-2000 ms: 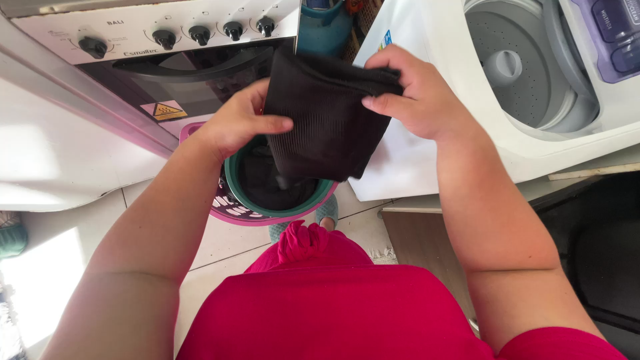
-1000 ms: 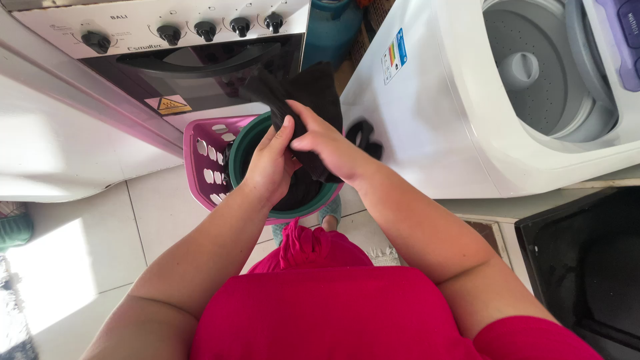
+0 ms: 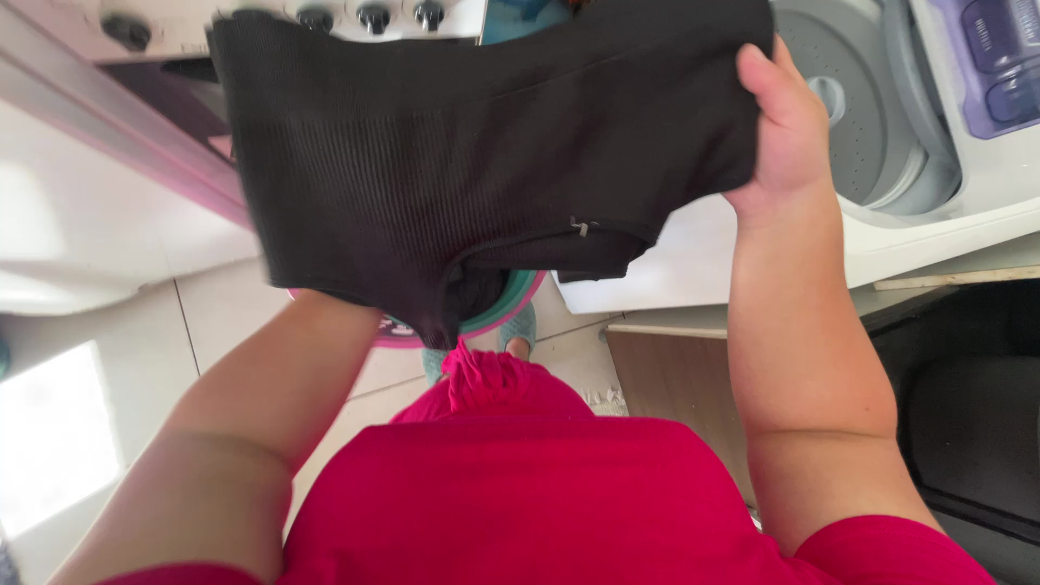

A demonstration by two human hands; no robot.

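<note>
A black ribbed garment (image 3: 455,146) is spread wide in front of me, a small pale tag or thread showing near its lower opening. My right hand (image 3: 784,122) grips its right end, thumb on the front. The garment hides my left hand; only the left forearm shows, running up behind its lower left part. Beneath the cloth, part of a green tub (image 3: 520,292) with dark cloth in it sits inside a pink basket (image 3: 406,335).
A white top-loading washing machine (image 3: 886,236) with its drum (image 3: 853,122) exposed stands at the right. The stove (image 3: 73,24) with black knobs is at the upper left. A black basin-like surface (image 3: 967,390) lies at lower right. My feet in slippers (image 3: 517,323) are below the tub.
The black garment was folded, then bunched between my hands over the tub; now it is spread out broadly. My hands have moved apart and my right hand holds its right end.
</note>
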